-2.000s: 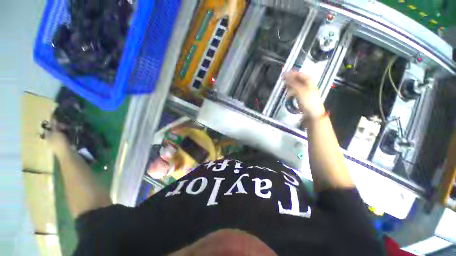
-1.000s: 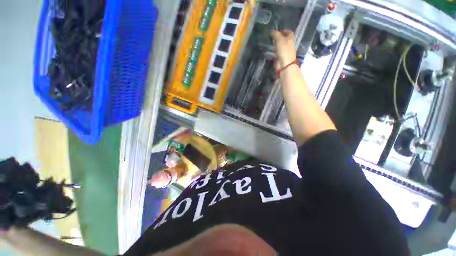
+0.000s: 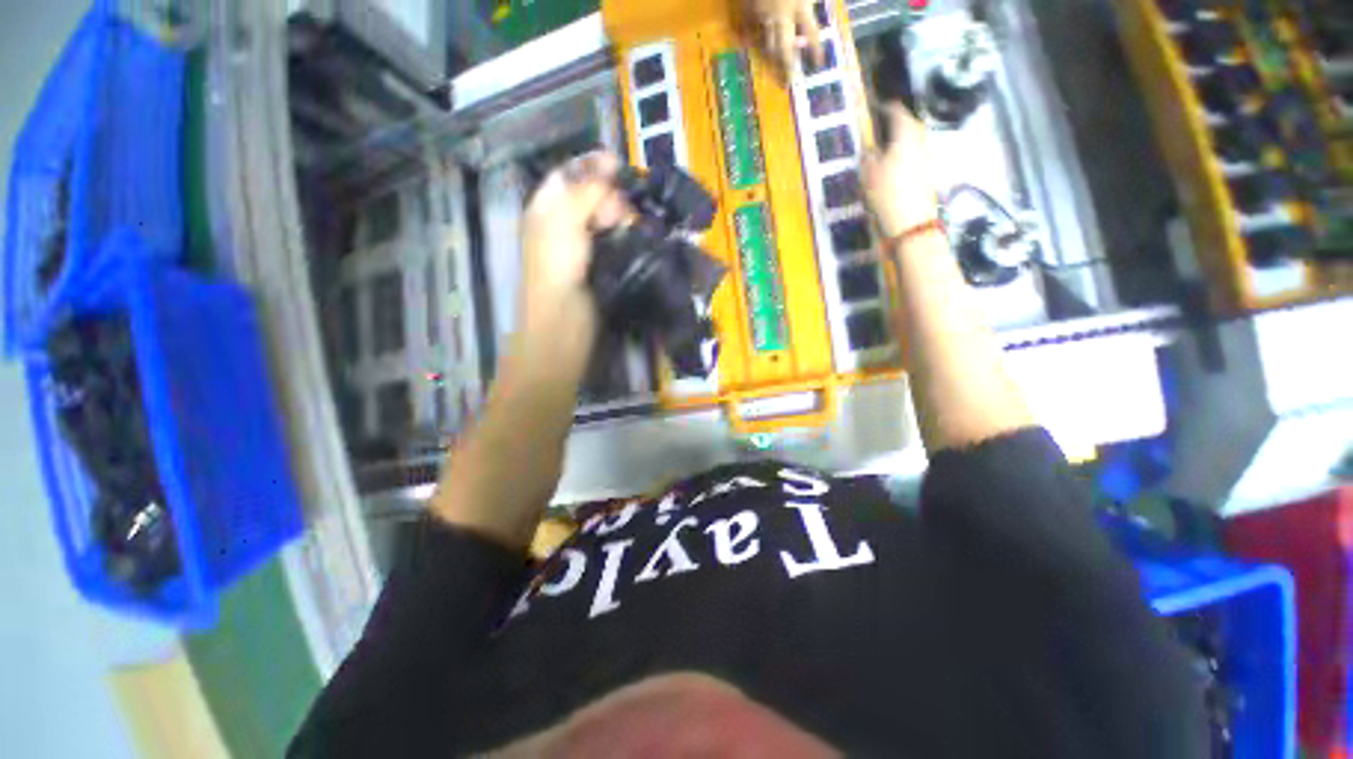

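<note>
My left hand (image 3: 571, 200) is shut on a bunch of black power adapters (image 3: 653, 267), held over the left side of the yellow test tray (image 3: 801, 378). The bunch hides the lower left sockets. The tray has green connector boards (image 3: 757, 274) down its middle and white sockets with black centres (image 3: 858, 282) along both sides. My right hand (image 3: 898, 163) is at the tray's right edge, beside the right row. A dark shape is near its fingertips; the blur hides whether the hand holds it.
Another person's hand (image 3: 779, 27) reaches over the tray's far end. Blue baskets (image 3: 230, 445) with black adapters stand at left. Round metal conveyor parts (image 3: 950, 67) lie right of the tray. Another yellow tray (image 3: 1187, 163) is at far right. A blue bin (image 3: 1261, 653) and red bin (image 3: 1306, 564) are at lower right.
The view has turned to the right. My left hand has brought the adapter bunch from the far left to the tray. My right hand is now beside the tray. Another person's hand has appeared.
</note>
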